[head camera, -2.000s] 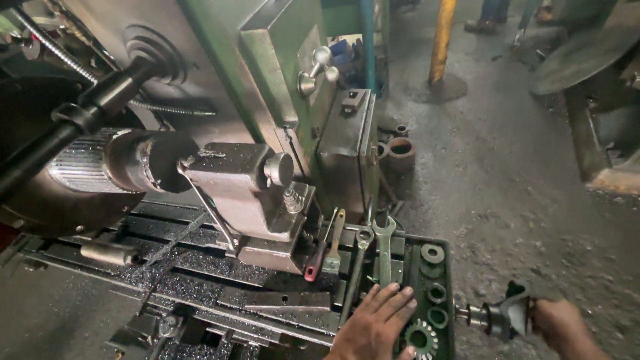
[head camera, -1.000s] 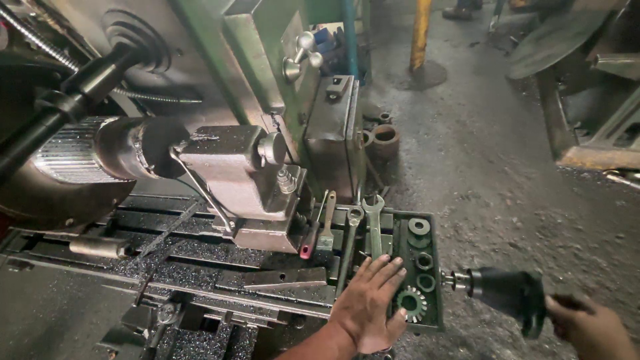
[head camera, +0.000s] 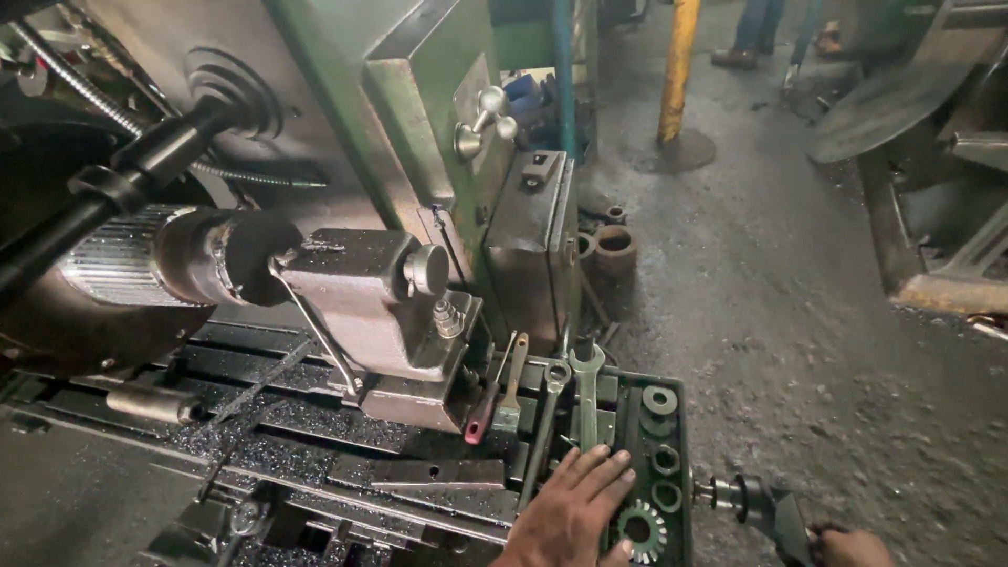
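Observation:
My left hand (head camera: 579,508) lies spread on the end of the milling machine's table, beside a green tray (head camera: 683,441) holding washers, rings and a toothed cutter (head camera: 642,531). Its fingertips rest by the lower end of an open-end wrench (head camera: 587,394). A ring-ended wrench (head camera: 547,433), a brush (head camera: 512,386) and a red-handled tool (head camera: 479,421) lie farther left. At the lower right, my right hand (head camera: 850,547) is closed on the handle of a dark crank (head camera: 776,512) at the table's end. The handle is mostly hidden by the fingers.
A tailstock (head camera: 354,299) supports a fluted cylindrical workpiece (head camera: 118,260) under a black arbor (head camera: 150,165). Metal chips cover the table slots, where a flat bar (head camera: 437,474) lies. Pipe pieces (head camera: 614,248) stand on the floor near a yellow post (head camera: 676,71). A person's legs (head camera: 757,31) show beyond.
The crank has turned, and my right hand has moved with its handle. My left hand stays on the table beside the tray.

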